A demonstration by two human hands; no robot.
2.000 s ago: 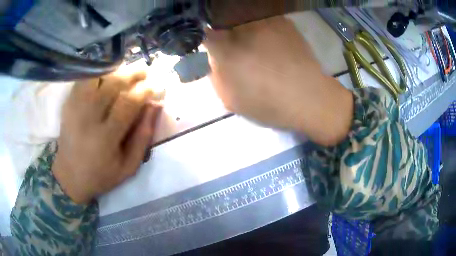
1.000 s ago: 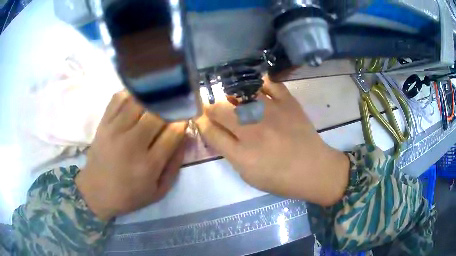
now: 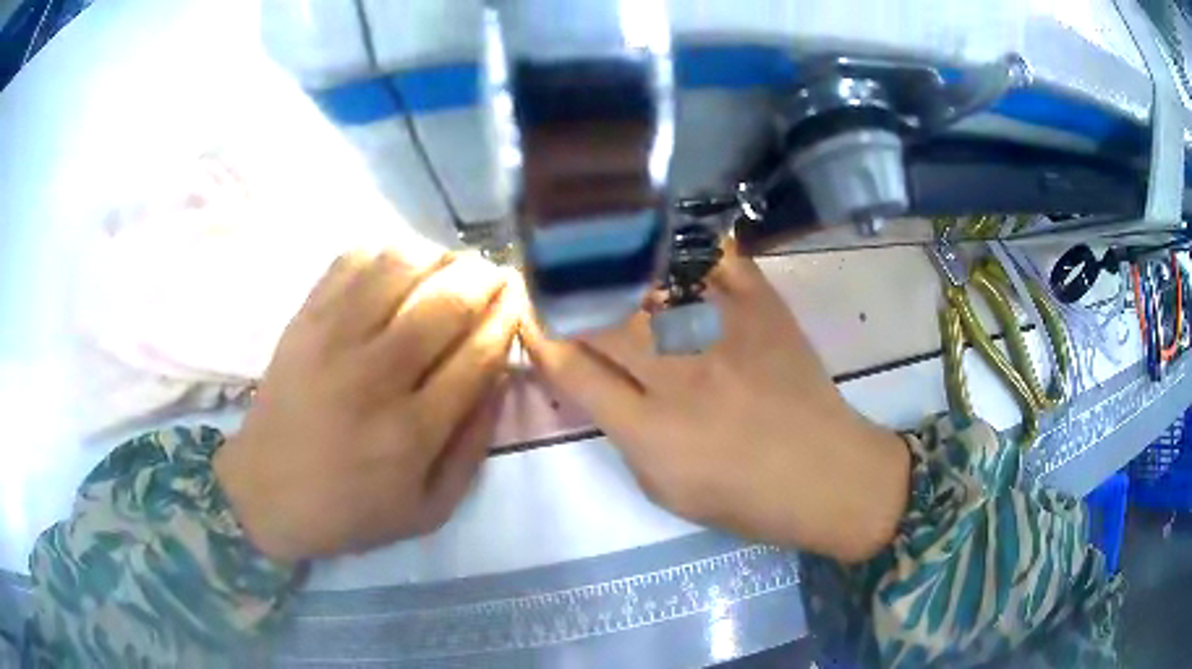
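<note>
Pale, see-through fabric (image 3: 183, 281) lies in a loose heap on the left and runs under my left hand. My left hand (image 3: 373, 405) has its fingers bent and closed on the fabric beside the needle area. My right hand (image 3: 739, 405) is bare, with thumb and forefinger reaching to the left hand's fingertips. A small pale bit shows between the fingertips; whether the right fingers grip it is hidden. The white sewing machine head (image 3: 732, 105) with a blue stripe stands over the hands. Its chrome guard (image 3: 588, 196) hides the needle and presser foot.
Gold-handled scissors (image 3: 1000, 340) lie right of my right hand, with thin pale threads (image 3: 1092, 320) beside them. Orange and black tools (image 3: 1158, 314) are at the far right. A ruler strip (image 3: 628, 591) follows the front edge. A blue basket (image 3: 1109, 516) is below right.
Since the oldest frame, my right hand has come in from the right and its fingertips now meet the left hand's. The view has shifted, showing more machine head. The last second shows little hand movement.
</note>
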